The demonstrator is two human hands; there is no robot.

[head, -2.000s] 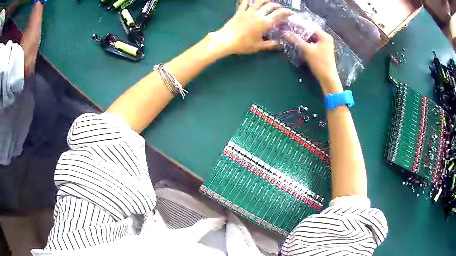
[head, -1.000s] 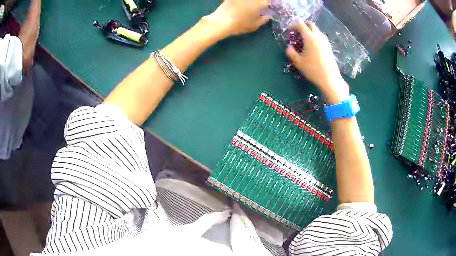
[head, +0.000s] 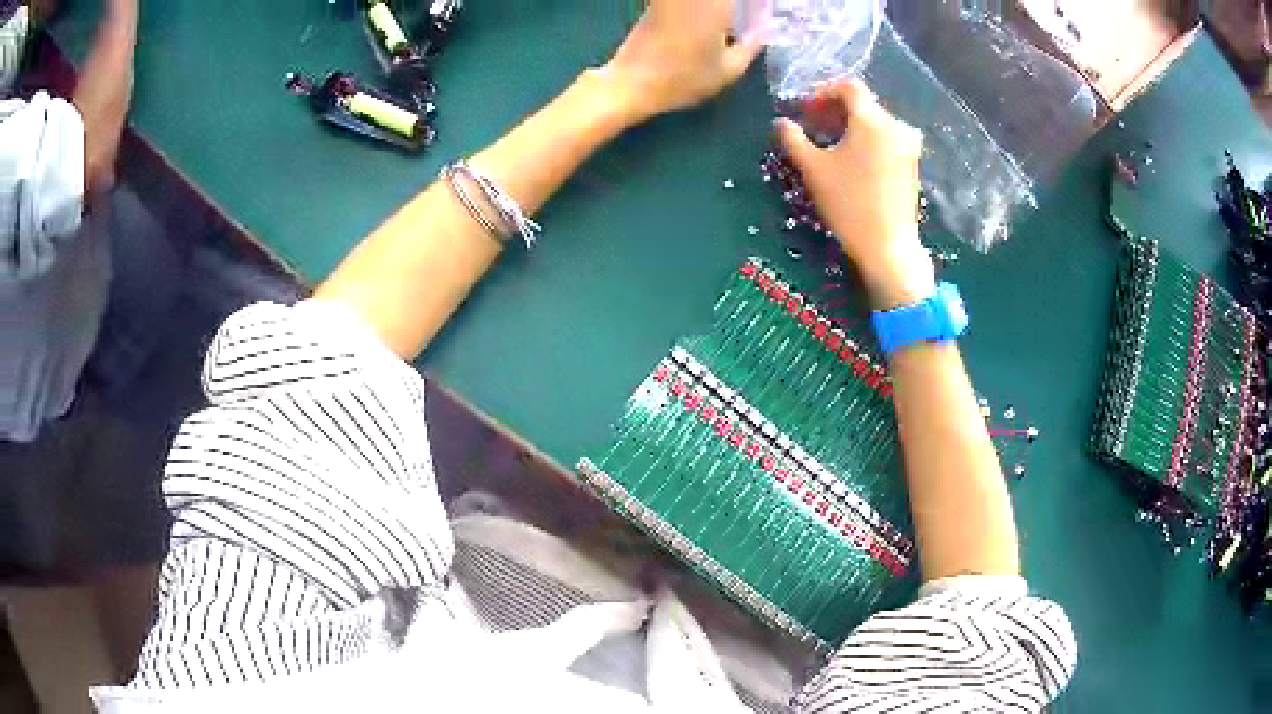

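Observation:
My left hand (head: 686, 53), at the top centre, is closed on the edge of a crinkled clear plastic bag (head: 823, 49). My right hand (head: 862, 165) is just below the bag's mouth, with curled fingers; something small and dark shows between thumb and fingers. A loose pile of small wired capsules (head: 798, 205) lies on the table by and partly under my right hand. The green circuit board panel (head: 760, 460) with red and silver rows lies nearer to me; my right forearm hides its right edge.
More clear bags (head: 956, 140) and an open cardboard box (head: 1116, 42) are at the top right. Stacked panels (head: 1179, 377) and a dark wired heap (head: 1246, 223) are at the far right. Battery assemblies (head: 377, 115) lie at the upper left. Another person's arm (head: 106, 98) is at the left.
My right hand has come out of the bag and moved down and back. Wired capsules now lie in a pile on the table beneath it. The bag has moved up with my left hand.

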